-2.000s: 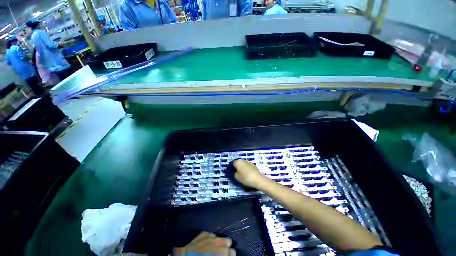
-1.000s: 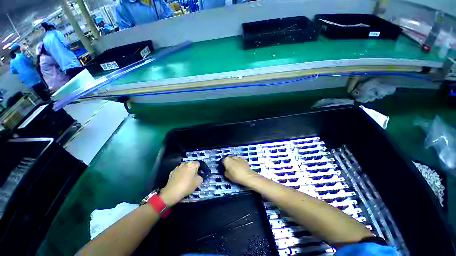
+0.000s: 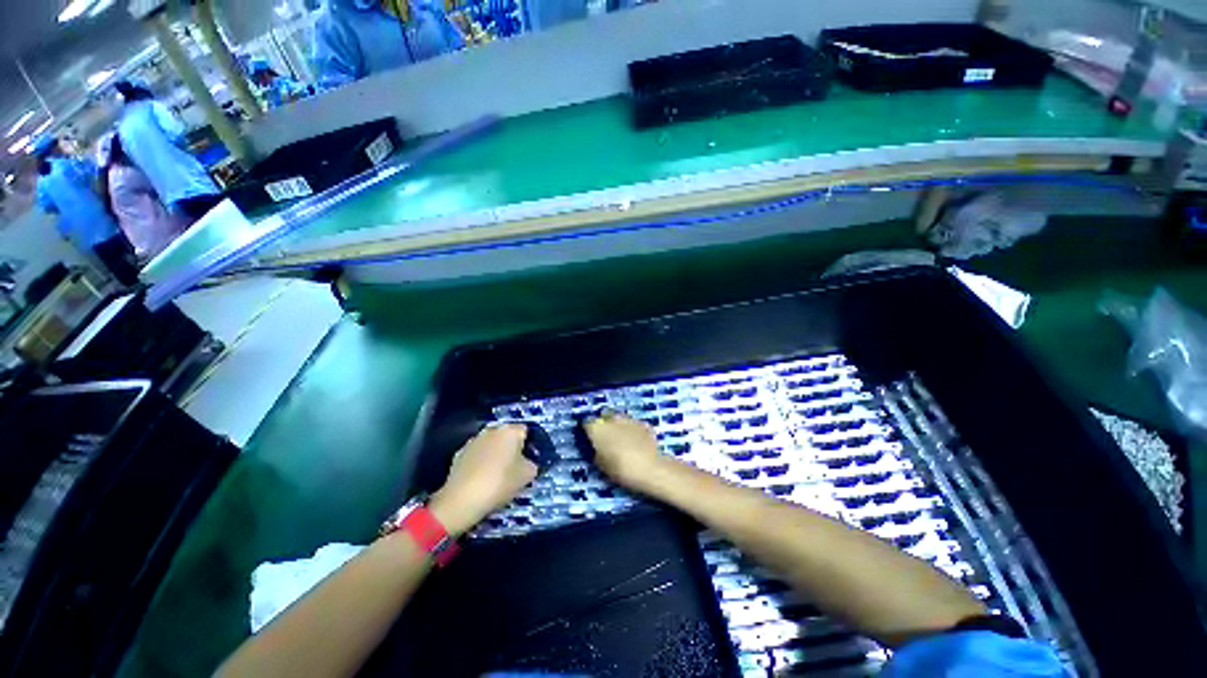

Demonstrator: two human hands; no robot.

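Rows of notched silver metal strips (image 3: 781, 457) lie in a large black tray (image 3: 662, 338). My left hand (image 3: 487, 474), with a red wristband, is over the left end of the strips, fingers curled down. My right hand (image 3: 625, 450) is just right of it over the same rows, fingers bent down. Both hands have black at the fingertips; I cannot tell finger coverings from held parts. The hands do not touch each other. A flat black small tray (image 3: 569, 583) with tiny specks and thin bright lines rests on the near strips.
Plain strips (image 3: 973, 497) lie along the large tray's right side. A white cloth (image 3: 298, 580) is left of it, small silvery parts (image 3: 1141, 464) and clear plastic (image 3: 1171, 358) right. A raised green shelf (image 3: 556, 172) holds black trays (image 3: 725, 82). People in blue stand beyond.
Since two seconds ago, my left hand has moved from the small tray up to the strips. My right hand has shifted slightly left. Over the last second both hands have stayed nearly in place.
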